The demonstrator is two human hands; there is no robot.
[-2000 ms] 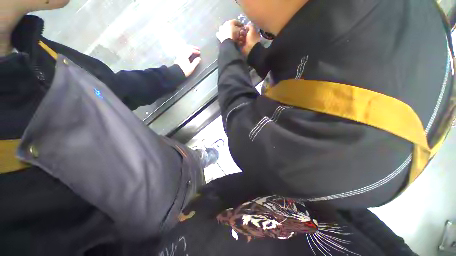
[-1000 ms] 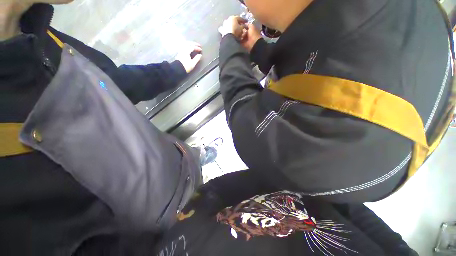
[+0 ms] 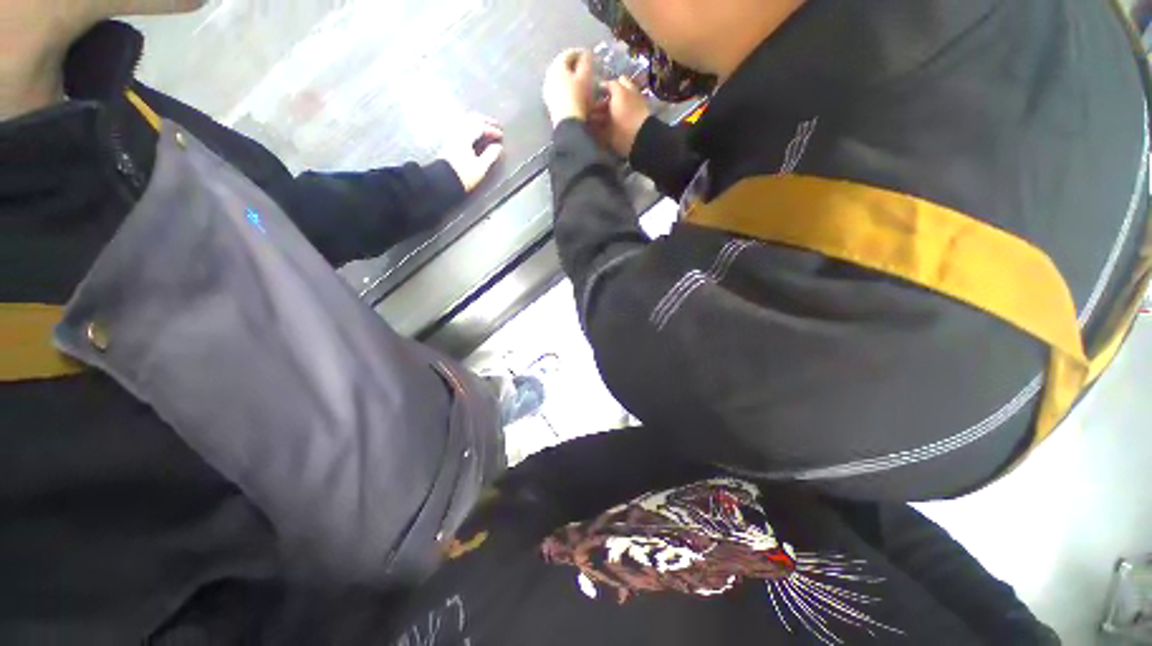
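Note:
Neither of my hands is in view. My black top with an animal-face embroidery (image 3: 676, 543) fills the bottom. In front of me is a grey flat surface (image 3: 366, 76) with a metal edge. At its right end, another person's two hands (image 3: 591, 104) are close together at a small, shiny, clear-looking item (image 3: 619, 63); its shape is too blurred to tell. A second person's hand (image 3: 475, 154) rests on the surface near the edge.
A person in black with a yellow-brown strap (image 3: 884, 234) stands close on the right. A person in a grey apron (image 3: 253, 316) stands close on the left. A shoe (image 3: 522, 396) shows on the pale floor between them. A pale object (image 3: 1128, 599) is at the lower right.
The right person's two hands have moved slightly apart and the clear-looking item shows more. That person's head has shifted a little. The left person's hand stays on the surface.

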